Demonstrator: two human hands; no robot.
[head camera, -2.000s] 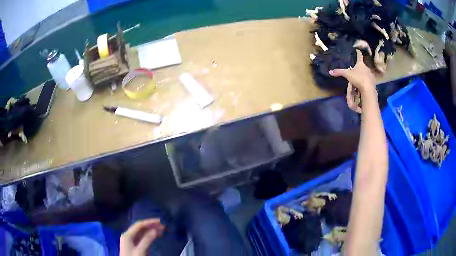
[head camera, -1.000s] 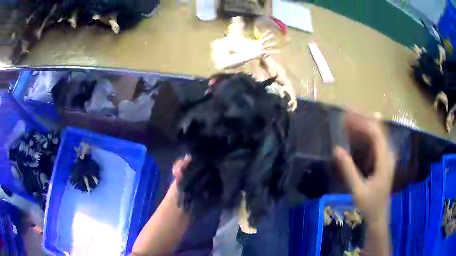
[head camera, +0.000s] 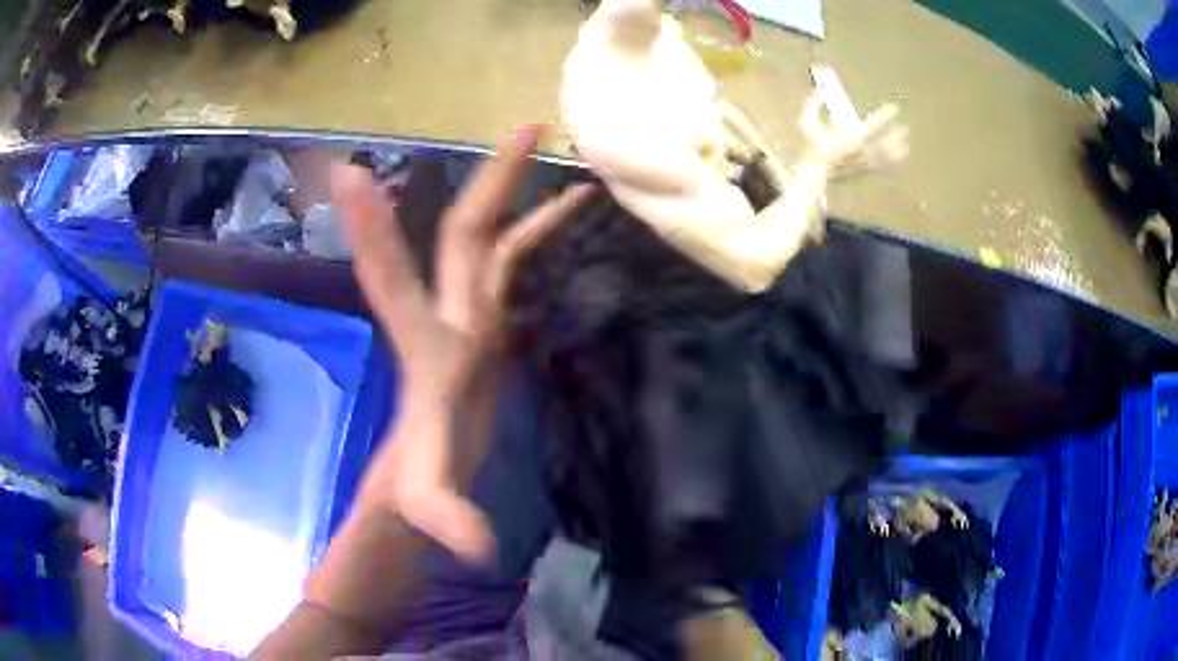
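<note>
A large figure is held up close to the camera over my lap. Its bare cream torso (head camera: 659, 129) and clawed arm point up and right, over the bench edge. Its black ragged skirt (head camera: 698, 400) hangs below. My left hand (head camera: 439, 297) is raised just left of the skirt, fingers spread, blurred and empty. My right hand is mostly hidden behind the black cloth; only a skin-coloured part (head camera: 723, 633) shows at the bottom edge. The figure is off the bench, apparently held up by this right hand; its fingers are hidden.
A blue tray (head camera: 349, 439) on the left holds one small black-skirted figure (head camera: 213, 400) on a white liner. A blue tray (head camera: 827, 568) on the right holds several figures. Piles of figures lie on both ends of the tan bench (head camera: 452, 78). Plastic bags (head camera: 258, 200) sit below it.
My right hand has left the right-hand pile, then come behind the figure. The figure has turned and risen, showing its torso and arm. My left hand has come off it and opened.
</note>
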